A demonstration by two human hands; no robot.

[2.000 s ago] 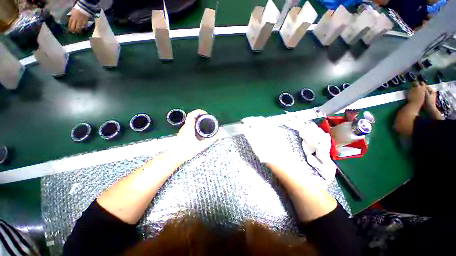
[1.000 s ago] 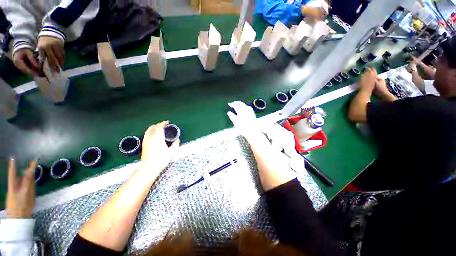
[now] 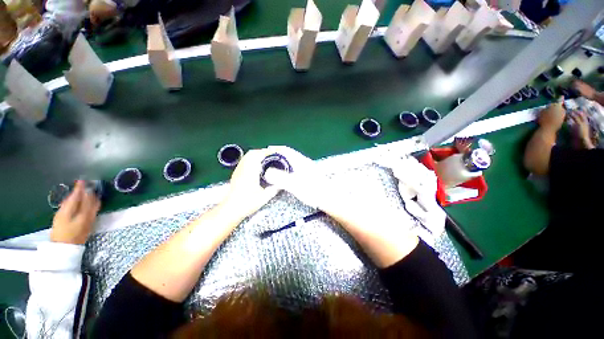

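My left hand point(image 3: 248, 177) holds a round black lens-like unit point(image 3: 275, 169) with a pale ring, above the near edge of the belt. My right hand point(image 3: 298, 177), in a white glove, meets it from the right, its fingertips over the unit's near side. Both hands look overexposed, so single fingers are hard to tell. A thin black stick with a pale band point(image 3: 291, 225) lies on the bubble wrap point(image 3: 245, 265) below the hands, its right end beside my right forearm. More units point(image 3: 230, 155) stand in a row on the green belt point(image 3: 265, 119).
Upright open cartons point(image 3: 302, 40) line the far side. Another person's hand point(image 3: 77, 215) is at a unit on the left. At right are a crumpled white cloth point(image 3: 420, 198), a red tray point(image 3: 442, 196) with a bottle point(image 3: 478, 159), a black rod point(image 3: 465, 238), a slanting post point(image 3: 510, 79) and a seated person.
My right hand has come from the belt to the unit in my left hand, which is raised off the row. The neighbour's hand at left has reached a unit. The view has shifted.
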